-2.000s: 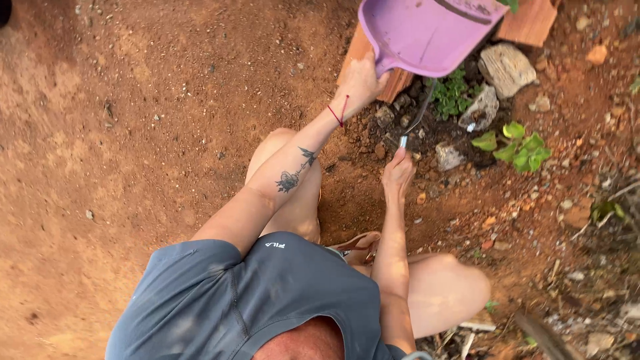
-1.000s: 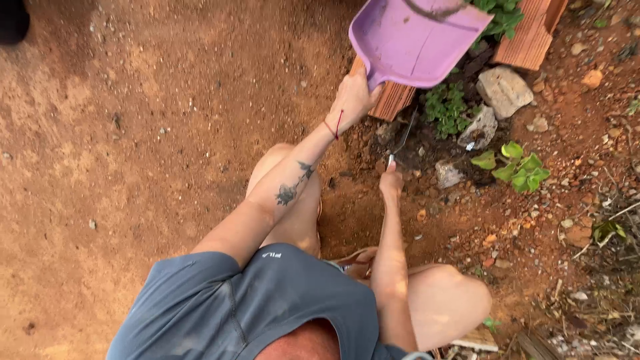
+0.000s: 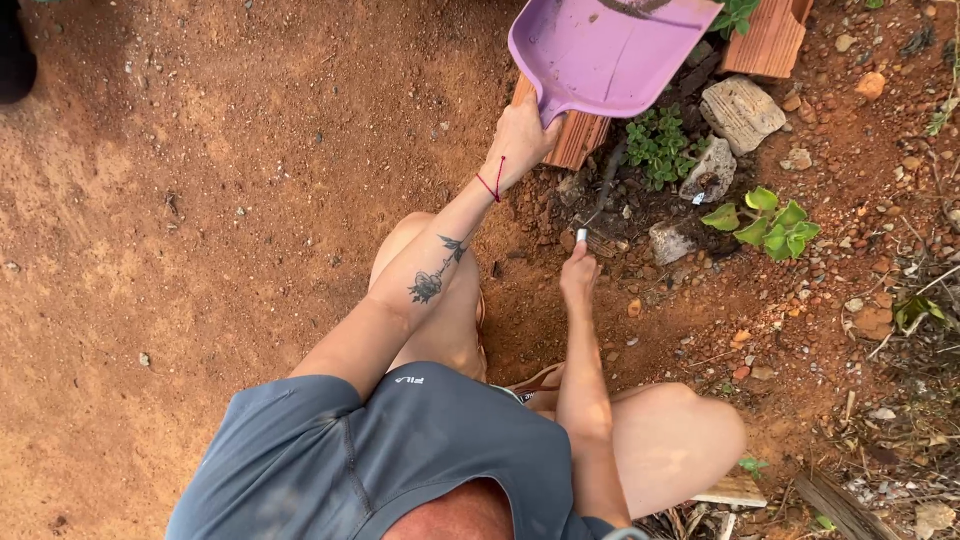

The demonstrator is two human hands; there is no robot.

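A purple plastic dustpan (image 3: 600,60) with some soil in it is tilted over the bricks at the top, its handle gripped by my left hand (image 3: 525,133). Further right and nearer my body, my right hand (image 3: 580,277) is closed around a small garden hand tool (image 3: 582,235). Its metal collar and thin dark shaft show; the fingers hide the handle. The shaft points toward dark soil beside a small leafy plant (image 3: 660,146), and the tool's working end is hard to make out.
Ridged clay bricks (image 3: 766,37) edge the planted patch, with a pale rock (image 3: 741,114) and smaller stones alongside. A light-green seedling (image 3: 772,225) grows at right. Dry twigs and a wooden piece (image 3: 844,506) lie at lower right. Bare reddish dirt (image 3: 187,247) stretches across the left.
My right hand has drawn back slightly toward my body with the tool. The dustpan has shifted a little at its far right corner, with my left hand still on its handle.
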